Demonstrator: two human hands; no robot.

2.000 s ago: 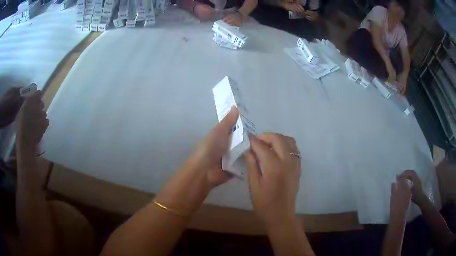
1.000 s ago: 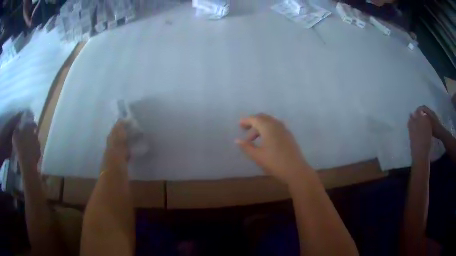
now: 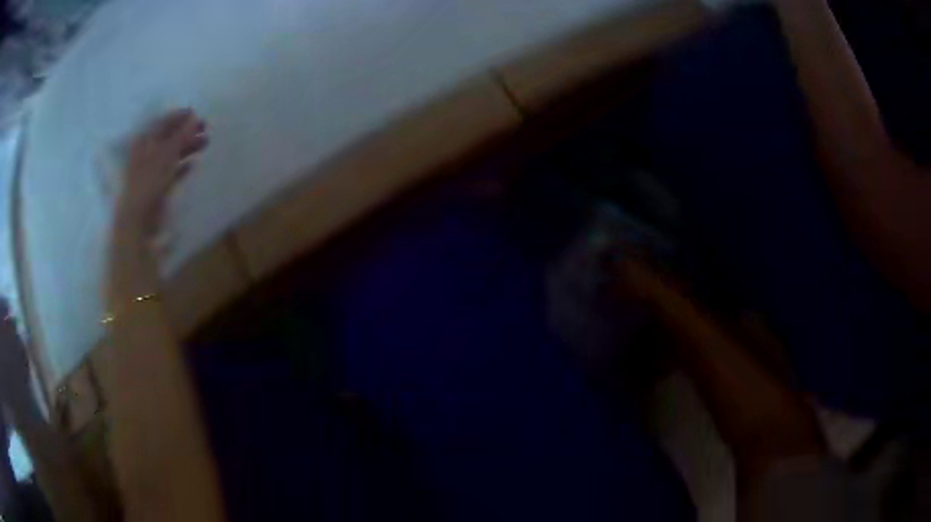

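Note:
My left hand [image 3: 158, 153] is over the white sheeting [image 3: 306, 82] at the left, fingers bent. A faint pale shape beside it is too blurred to name, and I cannot tell whether the hand holds it. My right hand [image 3: 628, 270] is low, below the table edge, in shadow. Its fingers are at a pale, translucent bag-like thing [image 3: 587, 270]. The fingertips are dark and blurred, so a grip cannot be made out. No carton shows clearly.
The table's brown edge [image 3: 378, 173] runs diagonally from lower left to upper right. Another person's arm [image 3: 852, 143] is at the upper right. Another person's arm [image 3: 41, 438] shows at the lower left. Dark blue clothing [image 3: 449, 336] fills the middle below the table.
The view has swung down and right. My right hand has gone from above the sheeting to below the table edge. The carton earlier between both hands no longer shows clearly.

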